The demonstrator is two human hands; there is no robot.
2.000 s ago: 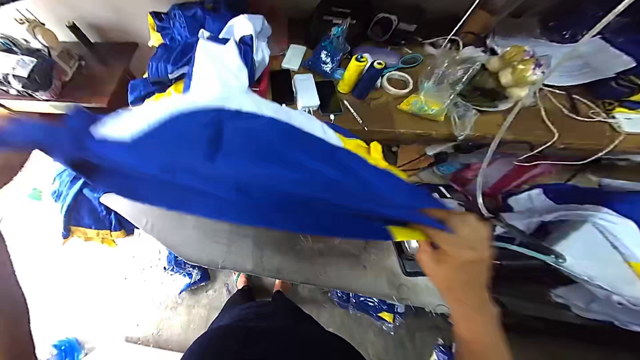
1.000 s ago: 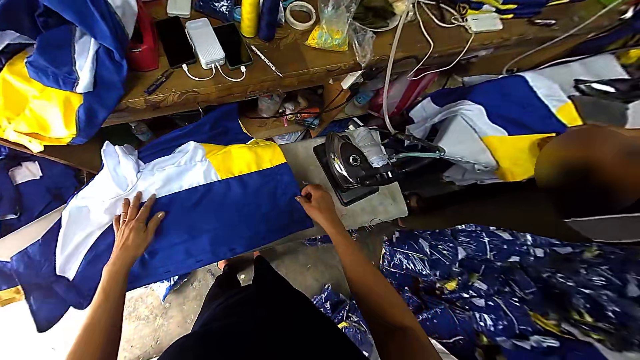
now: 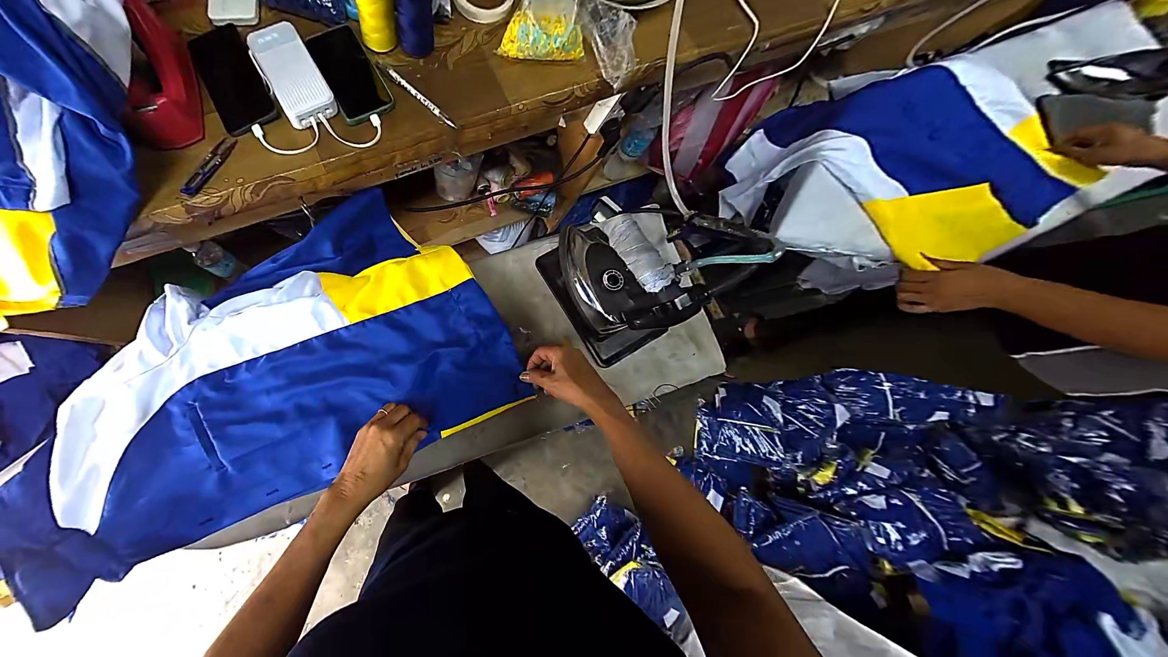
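Note:
A blue, white and yellow garment (image 3: pixel 301 392) lies spread over a grey padded ironing board (image 3: pixel 680 360). My left hand (image 3: pixel 383 447) is at the garment's near edge, its fingers bent and pinching the blue cloth. With thumb and fingertips, my right hand (image 3: pixel 564 374) holds the garment's right end. Just beyond that end, a steam iron (image 3: pixel 620 274) rests on a dark stand (image 3: pixel 598 345), a hose and cord running from its rear. The fingertips of both hands are partly hidden against the cloth.
A wooden table (image 3: pixel 493 109) behind bears phones (image 3: pixel 233 78), a white power bank (image 3: pixel 290 73) and thread spools (image 3: pixel 376 23). At right, a co-worker's hands (image 3: pixel 949 287) touch a similar garment (image 3: pixel 912 155). Bagged blue garments (image 3: pixel 849 484) are heaped at lower right.
The garment was held stretched in the air two seconds ago and now lies on the board. My left hand has moved right, from the white part to the near edge. The view has shifted.

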